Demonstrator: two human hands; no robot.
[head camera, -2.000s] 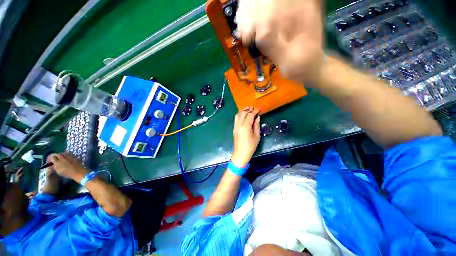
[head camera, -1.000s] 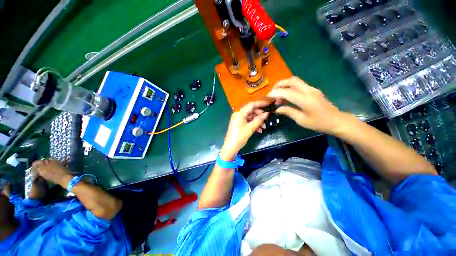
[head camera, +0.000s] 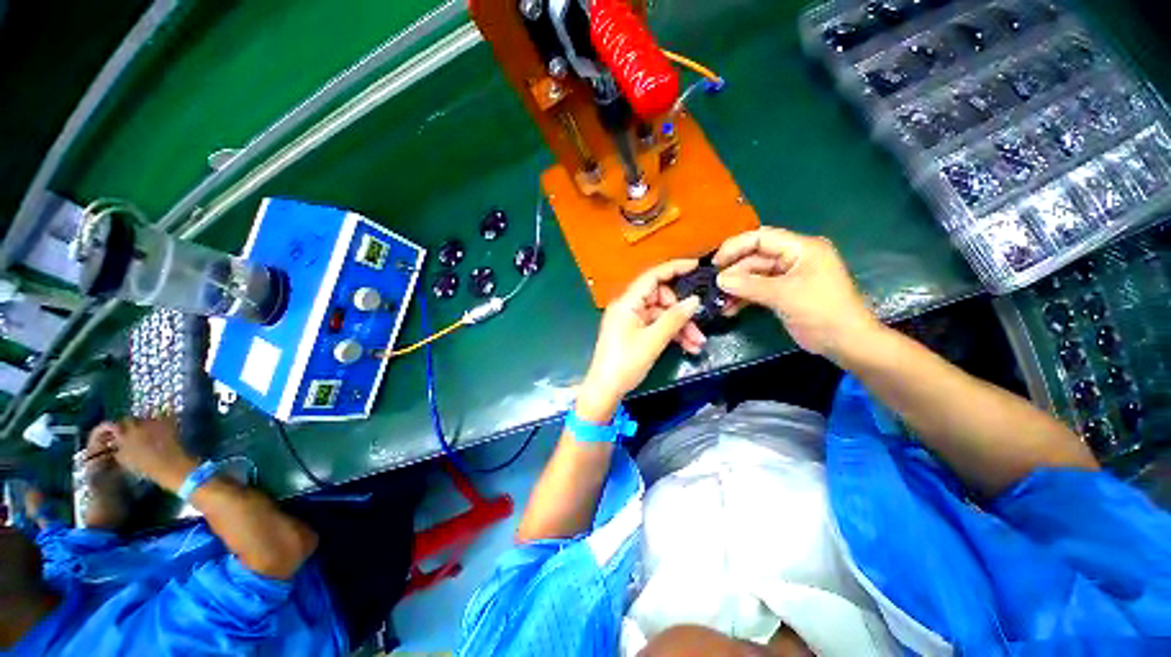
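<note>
My left hand, with a light blue band on its wrist, holds a small black round part in its fingertips, just in front of the orange press base plate. My right hand pinches the same part from the right side. The fingers cover some of it, and I cannot tell whether a smaller piece is joined to it. The toggle press stands behind my hands, with its red ribbed handle raised at the top. No part can be made out in the nest under the ram.
Several black round parts lie on the green mat between the press and a blue controller box. A clear dispenser barrel is left of it. A clear blister tray is at right, a lower parts tray below. Another person works at left.
My right hand has left the red handle and come down to join my left. Both hands now hold the black part in front of the press. The camera view has shifted slightly.
</note>
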